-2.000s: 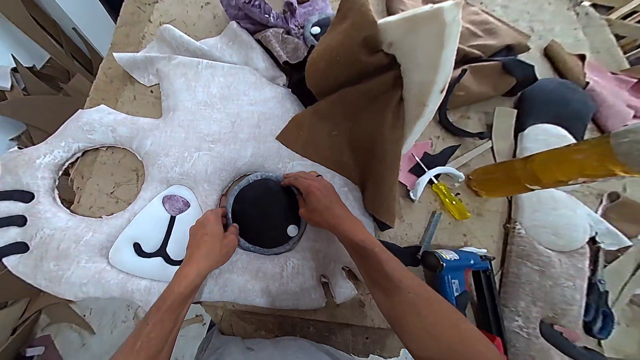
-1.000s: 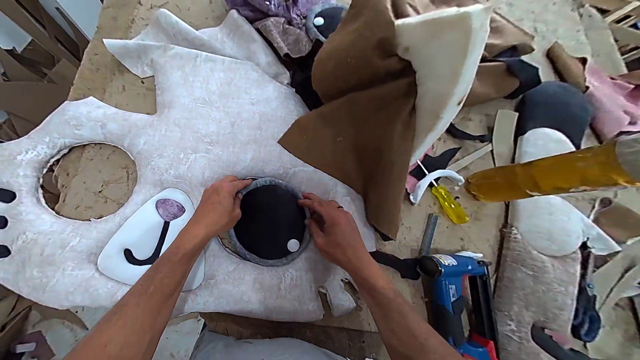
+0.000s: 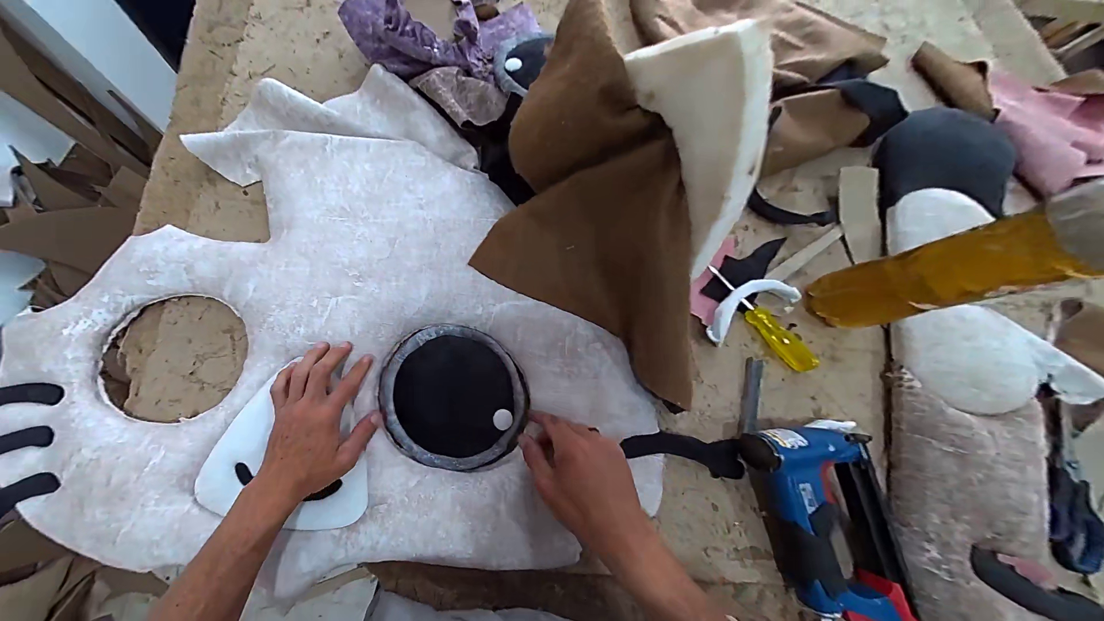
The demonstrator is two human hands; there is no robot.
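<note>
A large fabric-covered animal face panel (image 3: 345,224), pale whitish-grey, lies on the wooden table. A black padded eye disc (image 3: 453,395) with a grey rim and a small white dot sits in its right-hand hole. At left is a round hole (image 3: 177,358) with the table showing through. My left hand (image 3: 315,423) rests, fingers spread, on the white muzzle piece (image 3: 250,448), hiding much of it, its thumb near the eye's rim. My right hand (image 3: 573,466) touches the panel and the lower right edge of the rim with its fingertips, holding nothing.
Brown fabric with a cream-backed piece (image 3: 716,121) drapes over the panel's upper right. Right of the panel lie a blue pneumatic stapler (image 3: 819,509), a yellow-handled screwdriver (image 3: 780,339) and fabric scraps. An amber-coloured cylindrical thing (image 3: 940,272) juts in from the right. Cut-offs (image 3: 78,224) lie at far left.
My left hand has moved off the eye's rim onto the muzzle piece. My right hand has shifted down along the rim's right side. The eye disc's rim is now wholly uncovered on its left and top.
</note>
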